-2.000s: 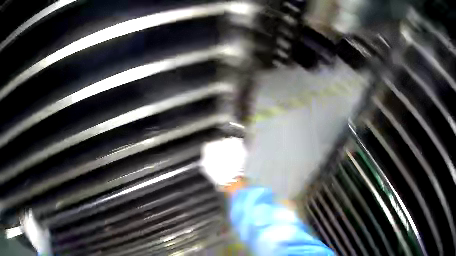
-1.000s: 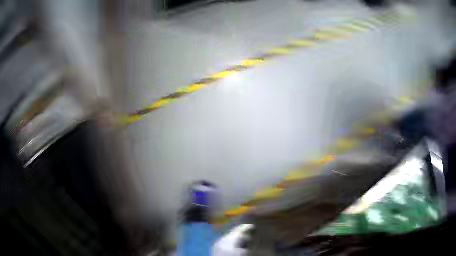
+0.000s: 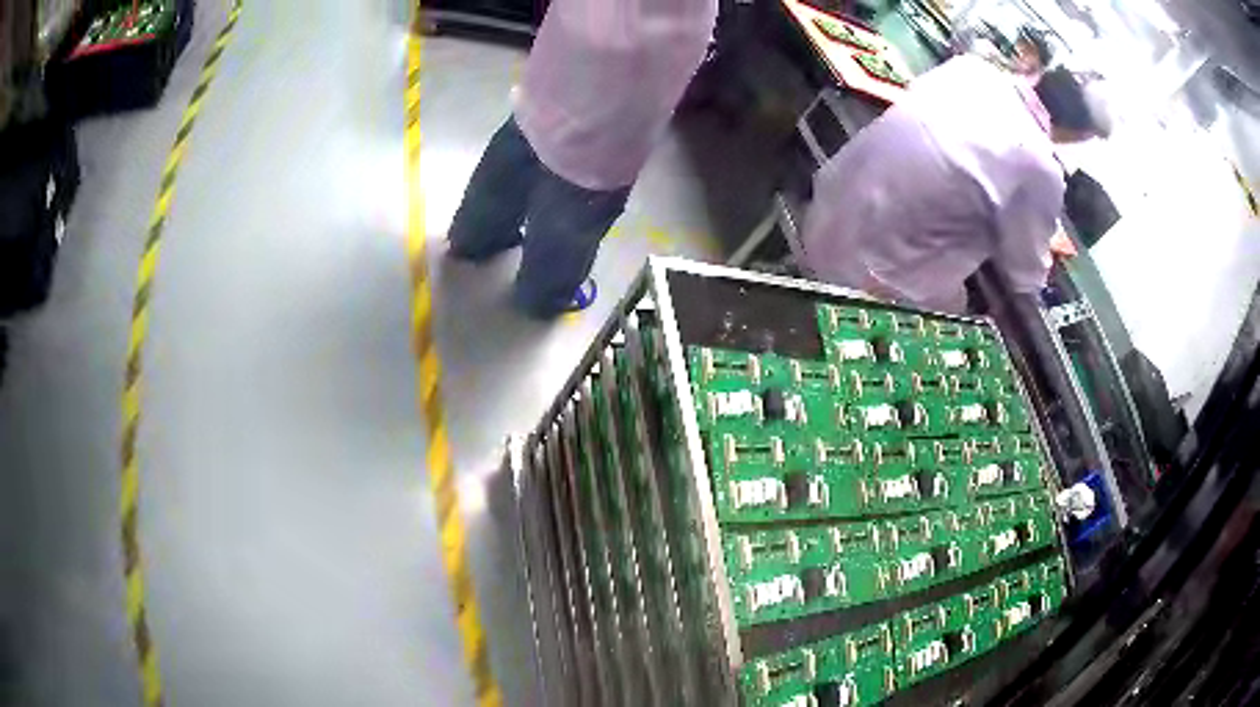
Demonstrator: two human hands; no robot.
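No hand of mine is in view. Nearest in front stands a rack trolley (image 3: 669,456) with a metal frame and several shelves stacked below the top one. Its black top shelf (image 3: 746,315) bears green circuit boards (image 3: 884,486) in rows, with pale connector strips, white blocks and black square parts. A bare black patch shows at the shelf's far left corner. More green shows between the lower shelves.
Grey floor (image 3: 290,414) with yellow-black lines (image 3: 431,401) lies at the left. One person in pink (image 3: 608,97) stands beyond the trolley; another (image 3: 926,180) bends over a bench. Dark racks edge the upper left. A blue item (image 3: 1085,508) lies right of the trolley.
The view has swung from between racks, across the floor, to the loaded trolley and two people. The blue sleeve and white glove seen earlier are out of the picture.
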